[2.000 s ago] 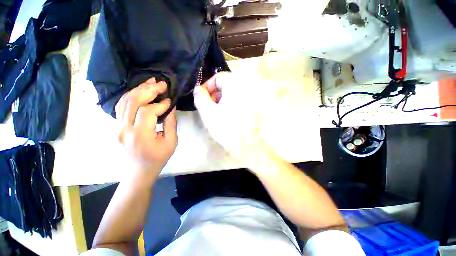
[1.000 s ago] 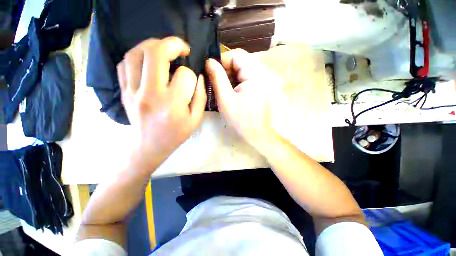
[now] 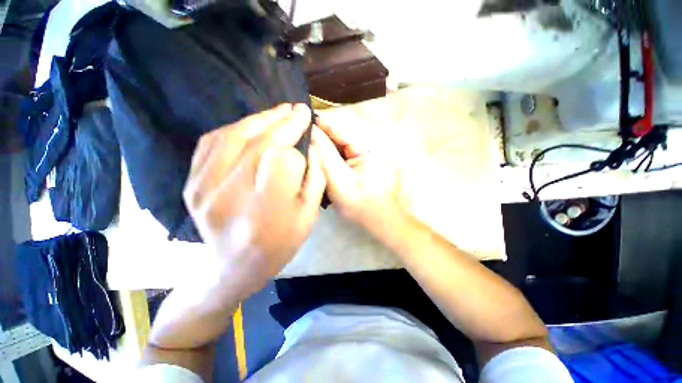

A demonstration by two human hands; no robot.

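The black bag body (image 3: 187, 90) lies on the pale table, its upper end at the sewing machine's presser foot (image 3: 288, 49). My left hand (image 3: 258, 179) is on the bag's near right part, its fingertips pinching the right edge. My right hand (image 3: 363, 183) is beside it, thumb and fingers pinching the same edge from the right. The two hands' fingertips meet or nearly meet. They hide most of the edge between them, and no zipper teeth can be made out there.
The white machine body (image 3: 464, 45) is at top right, with a brown block (image 3: 344, 67) beside the foot. Red and black snips (image 3: 644, 86) hang above a black cord (image 3: 591, 149). Stacked pouch pieces (image 3: 71, 292) are lower left, loose pieces (image 3: 93, 164) above. A blue bin (image 3: 621, 364) is lower right.
The view has shifted slightly. The left hand has moved from the bag's lower middle to its right edge, close against the right hand. The bag is spread flatter, and the zipper teeth seen earlier are covered.
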